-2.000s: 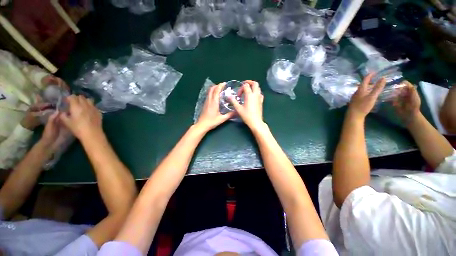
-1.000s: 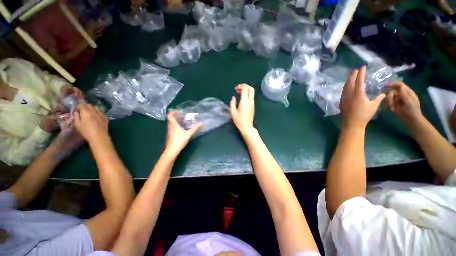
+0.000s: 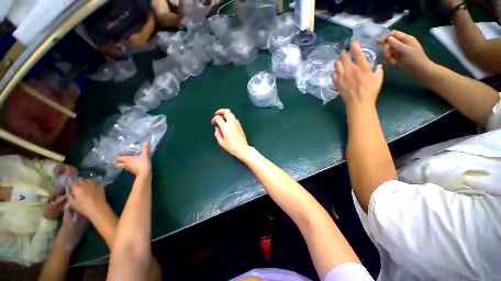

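Observation:
My left hand is at the near edge of the pile of bags with clear parts, thumb and fingers apart. It overlaps the pile, and no grip on a bag shows. My right hand is over the green bench, fingers loosely curled and apart, holding nothing. A single bagged cup stands on the bench beyond my right hand, its film tail towards me.
Bagged cups run in a band across the far side. At right, a neighbour's hands hold clear film by more bags. At left, other hands handle film. A pale post stands at the back.
The view has turned left. My left hand has moved from the bench middle to the pile, and the bagged part it held is no longer distinct in it. My right hand remains empty.

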